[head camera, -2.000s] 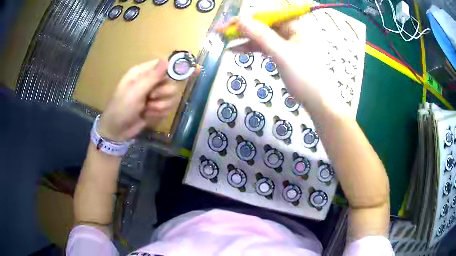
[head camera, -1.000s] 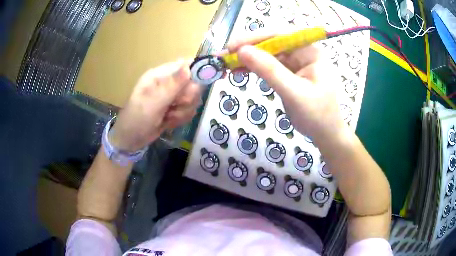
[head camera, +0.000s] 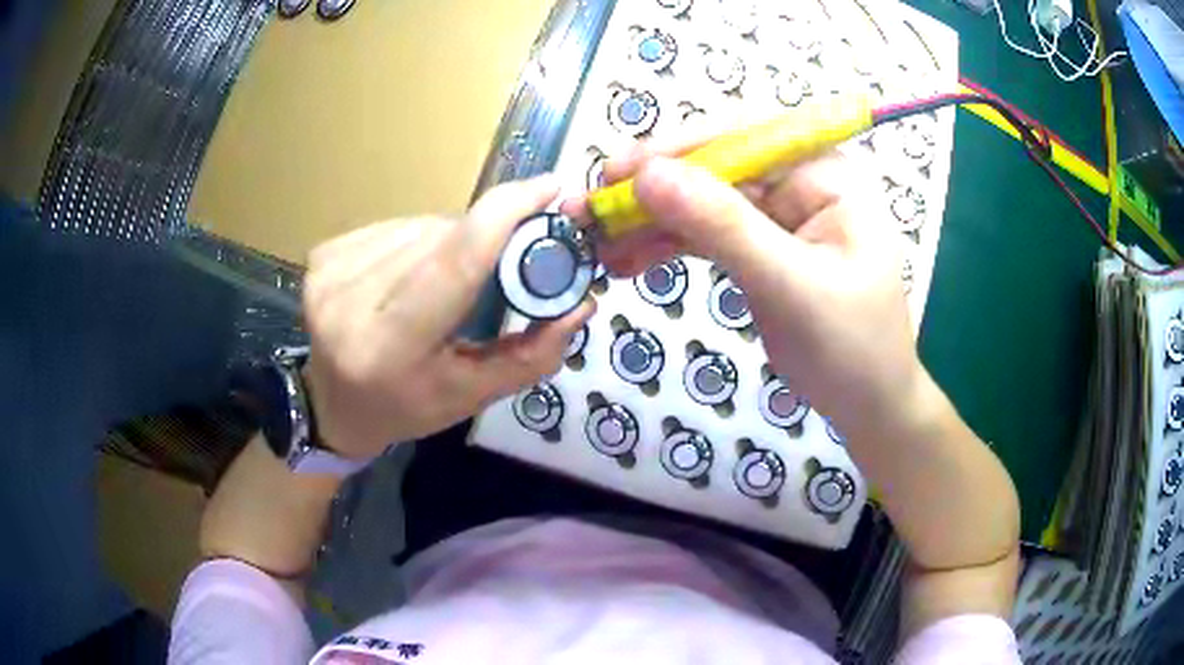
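Observation:
My left hand (head camera: 409, 318) holds a small round speaker (head camera: 548, 266) by its edge, its silver-white ring and grey centre facing up. My right hand (head camera: 779, 247) grips a yellow test probe (head camera: 740, 159) with a red and dark lead. The probe's front end is at the speaker's upper right rim; whether the tip touches cannot be told. Below both hands lies a white insert tray (head camera: 788, 516) with rows of round speakers in notched cut-outs. Several cut-outs toward its upper right look empty. The hands hide part of the tray.
A tan cardboard sheet (head camera: 364, 117) lies at the left with dark discs at its top edge. Clear plastic trays (head camera: 143, 130) are stacked beyond it. Filled white trays (head camera: 1123, 442) lean at the right. A white cable (head camera: 1058, 39) lies on the green mat (head camera: 993, 299).
My left hand has brought the speaker right and down, nearer the wearer. My right hand has lowered the probe from above the tray to the speaker's rim.

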